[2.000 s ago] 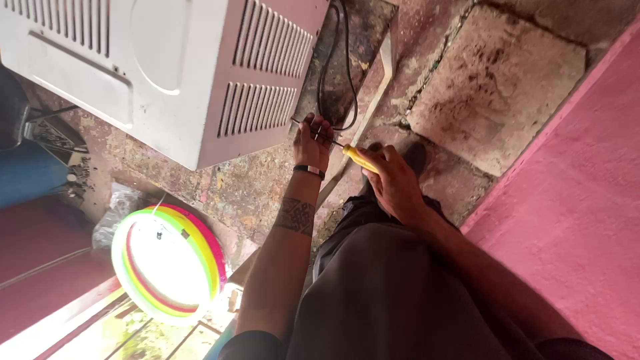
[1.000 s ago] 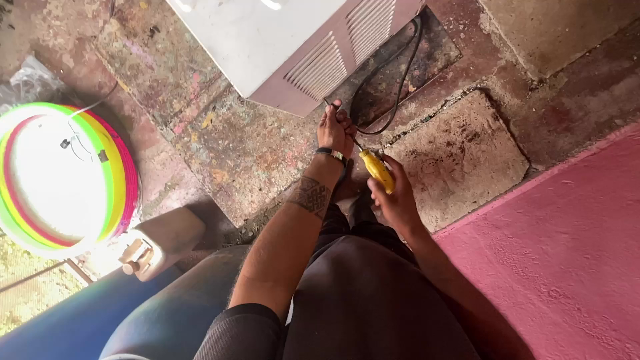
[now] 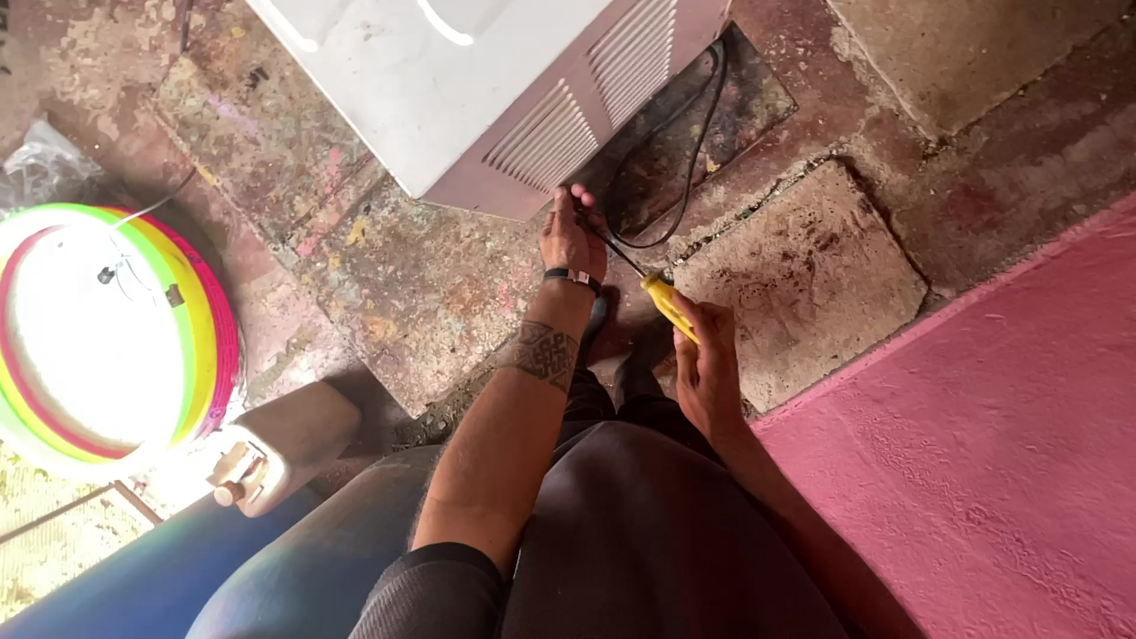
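My right hand (image 3: 707, 355) is closed around the yellow handle of a screwdriver (image 3: 667, 304), whose metal shaft points up and left toward my left hand. Beside the lower corner of a white metal appliance housing (image 3: 390, 80) with louvred vents, my left hand (image 3: 572, 232) has its fingers curled around a thin dark piece, either the cable or the shaft's end; which one is unclear. A black cable (image 3: 690, 182) loops on the floor just right of that hand. The screwdriver's tip is hidden at my left fingers.
Stacked coloured hoops (image 3: 200, 328) stand at the left, under a clear plastic bag (image 3: 51, 160). A plastic jug (image 3: 306, 435) and a blue barrel (image 3: 169, 559) are at lower left. A raised concrete slab (image 3: 803, 275) lies right of my hands, beside a pink wall (image 3: 994, 426).
The view has shifted and turned since the first frame. My right hand stays on the yellow screwdriver, and my left hand remains by the housing's vented side.
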